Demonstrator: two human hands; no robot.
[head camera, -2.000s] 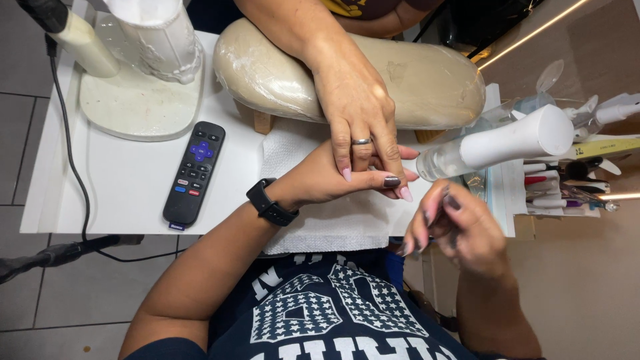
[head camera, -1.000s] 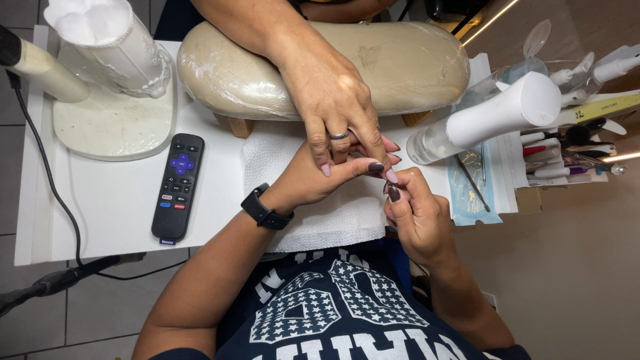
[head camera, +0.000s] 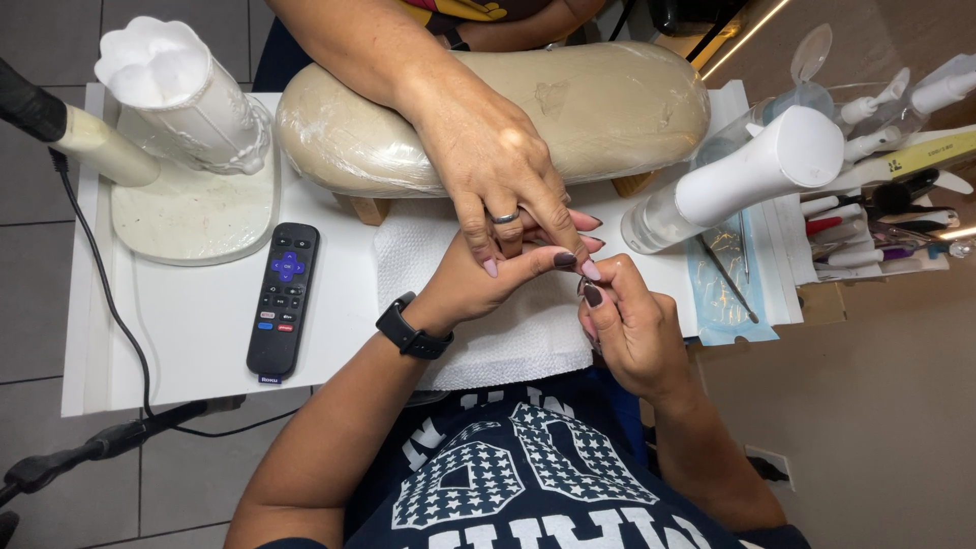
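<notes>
My left hand (head camera: 480, 278), with a black watch (head camera: 413, 328) on its wrist, holds the fingers of another person's hand (head camera: 496, 152), which wears a ring and has pink nails. That person's forearm crosses a plastic-wrapped beige armrest (head camera: 610, 107). My right hand (head camera: 629, 328) is pinched at the tip of the person's index finger, closed on a small metal tool (head camera: 585, 284) that is mostly hidden by my fingers, so its kind cannot be told. A white textured paper towel (head camera: 526, 343) lies beneath our hands.
A black remote control (head camera: 282, 301) lies left on the white table (head camera: 191, 343), near a white ornate holder (head camera: 183, 99) and a lamp cable. On the right stand a spray bottle (head camera: 732, 179), a blue pouch with metal tools (head camera: 724, 282), and brushes and files (head camera: 877, 221).
My right hand was apart from the other person's fingers two seconds ago; it has moved in to the fingertip and stays there. My left hand keeps its hold.
</notes>
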